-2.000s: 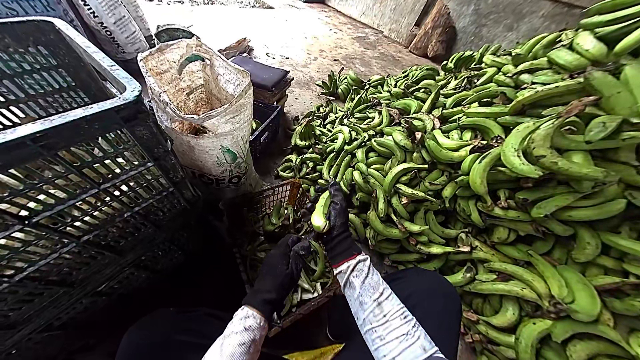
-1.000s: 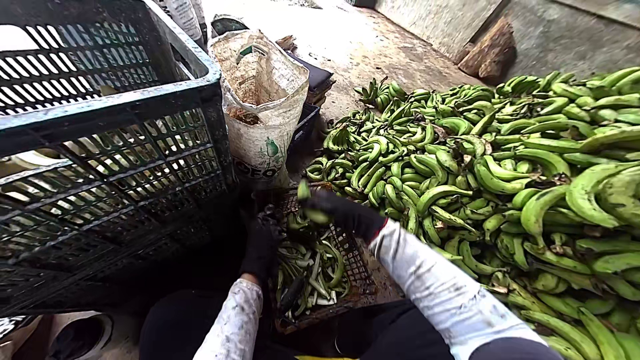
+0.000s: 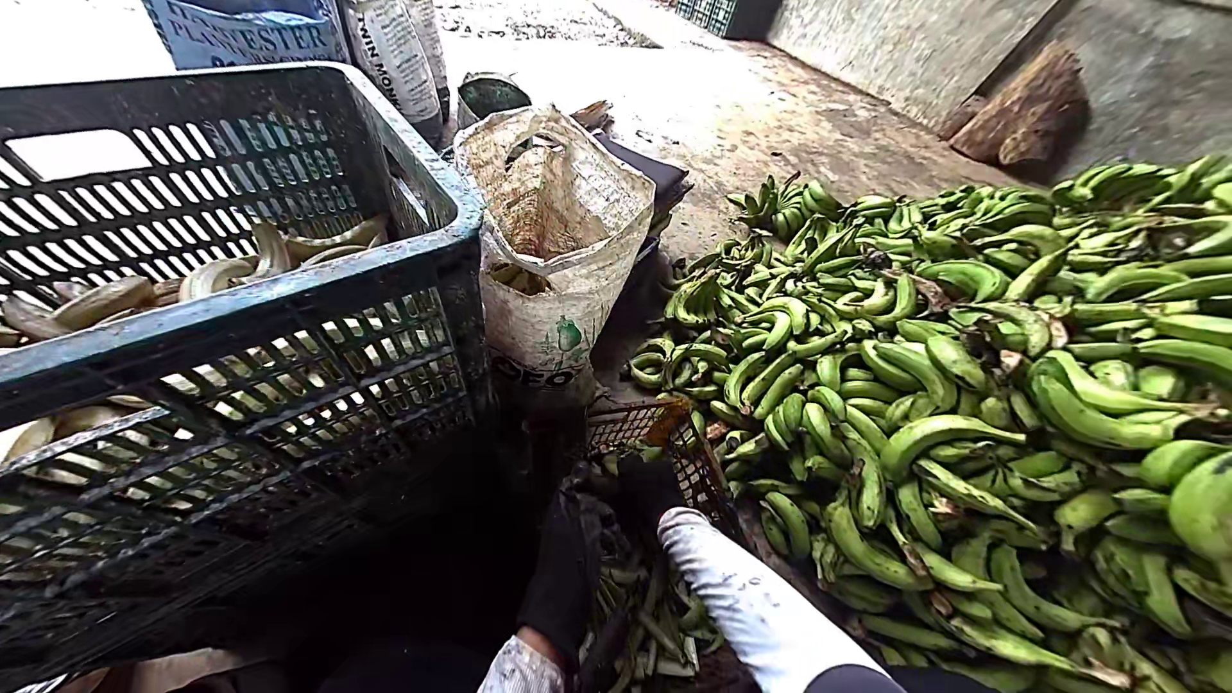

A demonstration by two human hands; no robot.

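Observation:
Both hands wear black gloves and are close together over a low mesh crate [image 3: 707, 472] that holds green peels [image 3: 654, 616]. My left hand [image 3: 568, 549] is at the crate's left side; its fingers are dark and whatever they hold cannot be made out. My right hand [image 3: 650, 486] is just right of it, near the crate's back wall, with a bit of green showing behind it. A large heap of green plantains [image 3: 914, 433] lies right of the crate. Peeled plantains [image 3: 212, 277] lie inside a tall dark plastic crate [image 3: 241, 318] on the left.
An open woven sack [image 3: 568, 289] stands behind the low crate, with dark flat items [image 3: 645, 173] beside it. Farther back are a bucket [image 3: 491, 94], more printed sacks [image 3: 385, 58] and, by the concrete wall, a piece of wood [image 3: 1025, 106].
The view has swung left, showing more of the tall crate. My hands were apart one second ago, the right holding a green plantain; now both are close together, low in the mesh crate.

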